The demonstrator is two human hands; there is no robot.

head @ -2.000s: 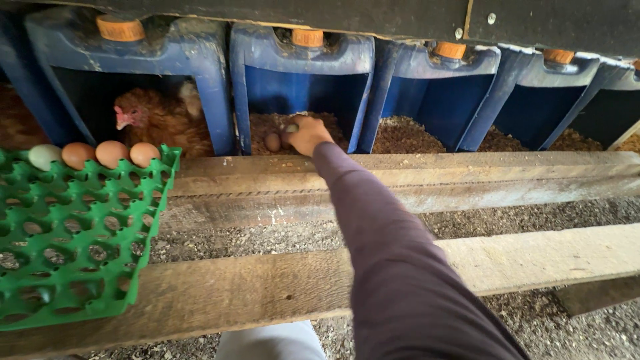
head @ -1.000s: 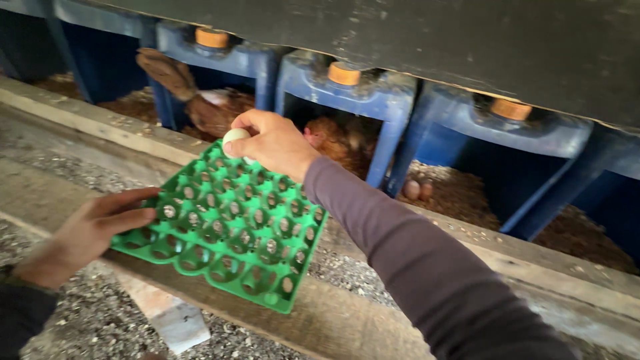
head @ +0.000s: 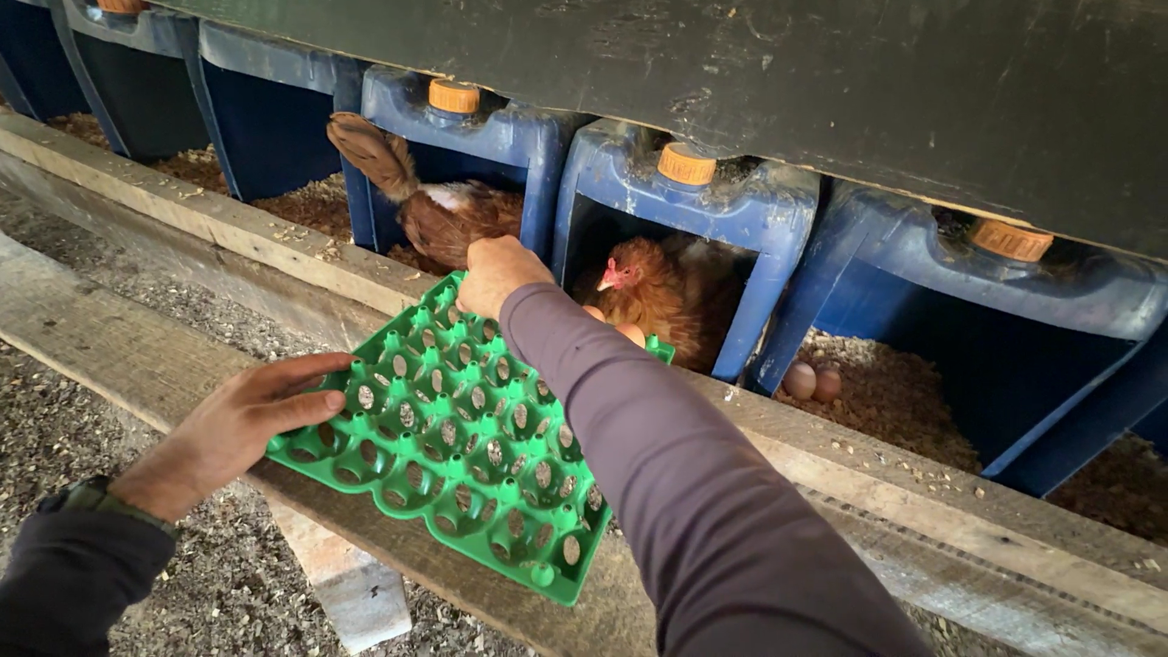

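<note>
A green plastic egg tray lies tilted across the wooden plank. My left hand grips its left edge, thumb and fingers at the rim. Over the tray's far left corner is my right hand, fingers curled down; whether an egg is within them is hidden. Brown eggs show in the tray's far row, partly behind my right sleeve. One brown hen sits in the blue nest box just beyond the tray, and another hen has its tail outward in the box to its left. Two eggs rest on shavings in the box at right.
Blue plastic nest boxes with orange caps stand in a row under a dark panel. A wooden ledge runs along their fronts. Nearer lies a plank above the litter-covered ground.
Two seconds ago my right hand was inside a nest box by the eggs. A second ago it held a pale egg over the tray; now it is lower at the tray's far corner. The view has swung.
</note>
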